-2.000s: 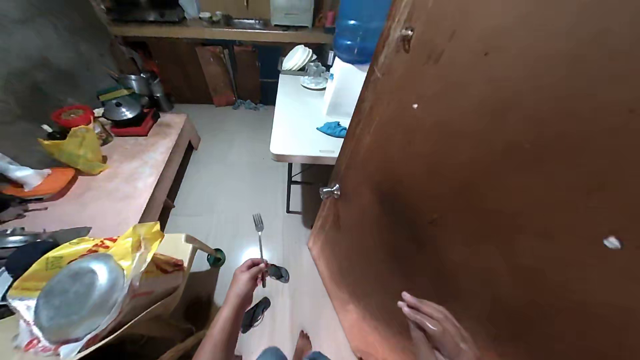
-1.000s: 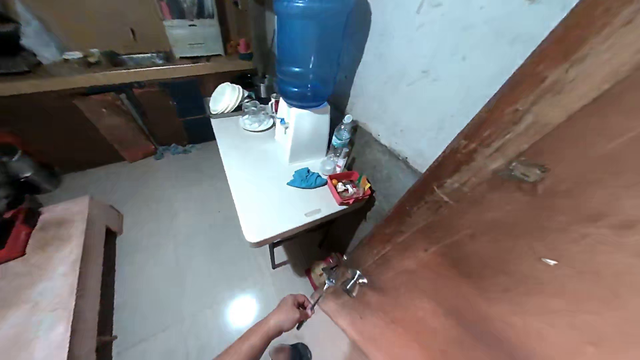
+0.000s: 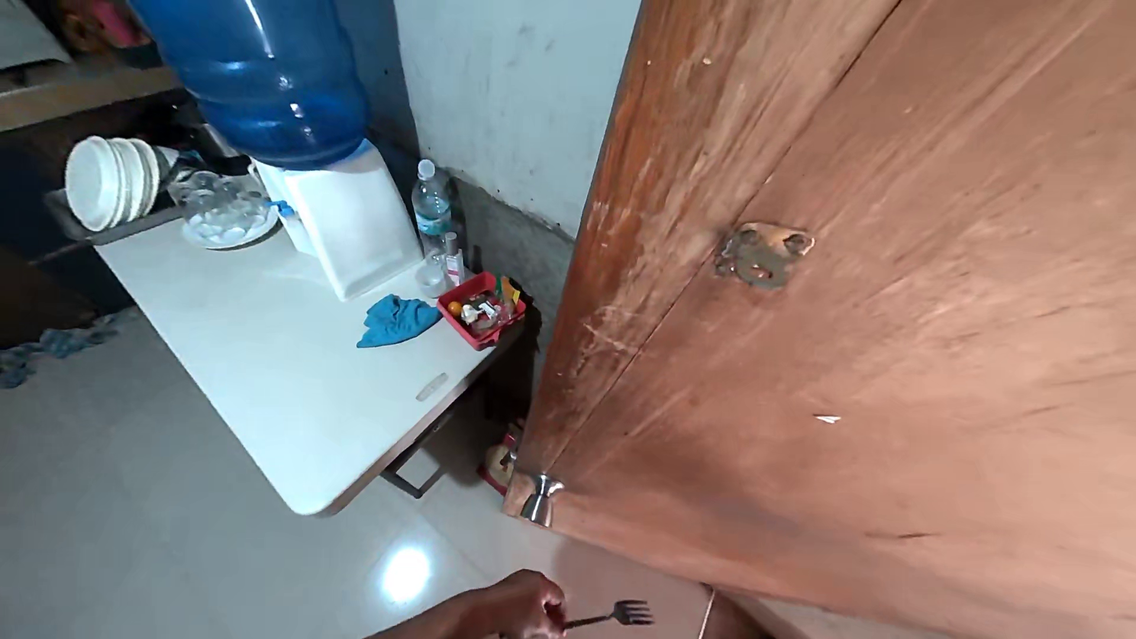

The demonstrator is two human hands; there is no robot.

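Observation:
My left hand is at the bottom centre, closed around the handle of a metal fork whose tines point right. The hand is below a wooden door and its round metal doorknob, with a gap between hand and knob in the picture. My right hand is out of view.
A white table at the left holds a water dispenser with a blue jug, a blue cloth, a plastic bottle, a red basket and a plate of glasses. A stack of white plates leans behind.
The view has swung toward the door and the table's corner. My right hand, in sight two seconds ago, has left the view. The fork is still in my left hand, no longer overlapping the doorknob.

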